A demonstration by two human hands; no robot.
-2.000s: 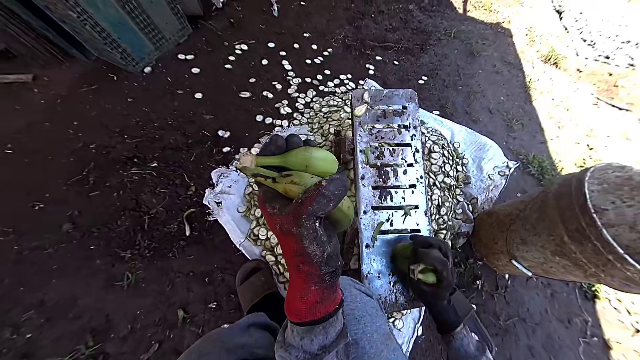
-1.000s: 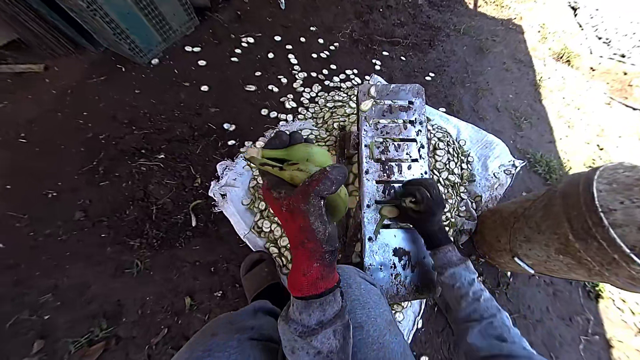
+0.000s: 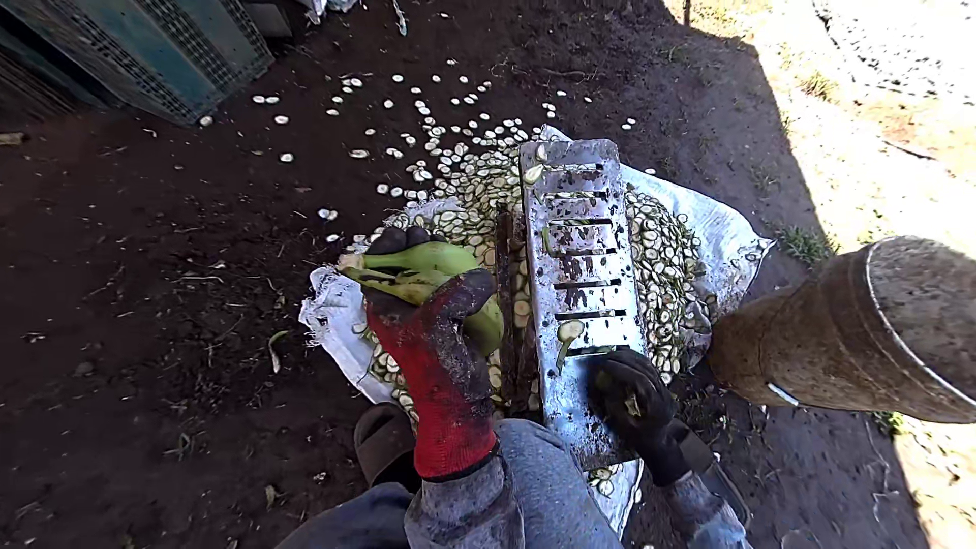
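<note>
My left hand (image 3: pixel 438 335), in a red glove with black fingers, holds several green bananas (image 3: pixel 419 267) left of the metal slicer. The slotted metal slicer (image 3: pixel 583 267) slants away from my lap, and its face bears scraps of peel and a cut slice (image 3: pixel 569 330). My right hand (image 3: pixel 631 400), in a black glove, is curled on the slicer's near part, below the lowest slot. A small pale-green bit shows between its fingers; what it is cannot be told. Round banana slices (image 3: pixel 663 267) lie heaped around the slicer on a white woven sack (image 3: pixel 720 217).
A dirty, rusty cylindrical container (image 3: pixel 801 343) lies tilted at the right, close to the sack. A blue patterned panel (image 3: pixel 164 53) stands at the upper left. Loose slices (image 3: pixel 435 131) are scattered over the dark soil beyond the sack.
My right hand has moved from the slicer's middle slots down to its near end since one second ago. My left hand keeps hold of the green bananas in about the same place.
</note>
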